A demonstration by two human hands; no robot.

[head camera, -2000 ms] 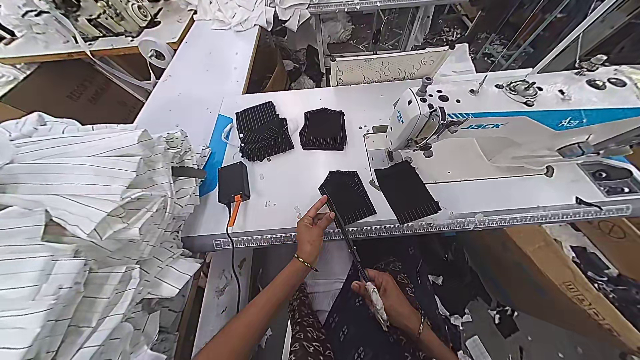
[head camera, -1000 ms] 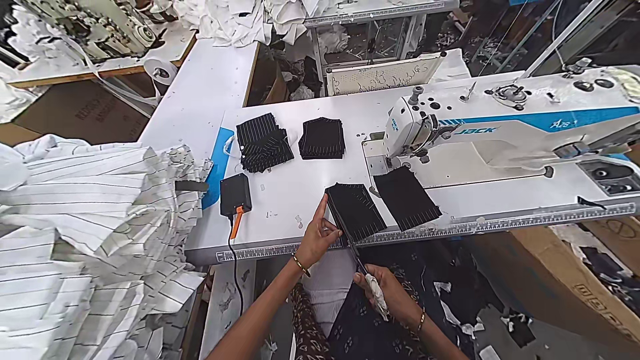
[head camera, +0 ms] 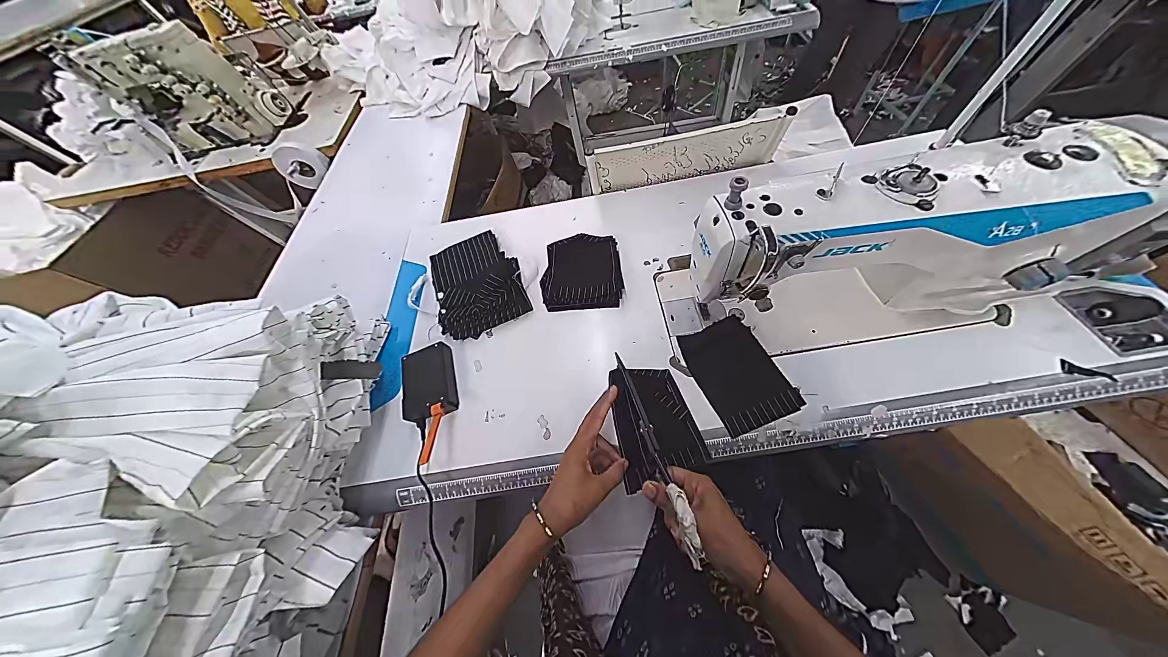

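My right hand is closed around the cloth-wrapped handles of long scissors, whose blades lie over a black pinstriped fabric piece at the table's front edge. My left hand is at the left edge of that piece, index finger stretched out and thumb bent in; whether it pinches the fabric is hard to tell. To the right, a second black piece lies by the sewing machine's needle area. Farther back are a stack of black pieces and a looser striped black bundle.
A white Jack sewing machine stands at the right. A black box with an orange plug and cable lies on the left of the white table. White striped fabric is heaped at far left. Cardboard boxes stand below right.
The black piece under the scissors has shifted and turned at the table edge, and now overhangs it. My left index finger has moved off its upper part to its left edge.
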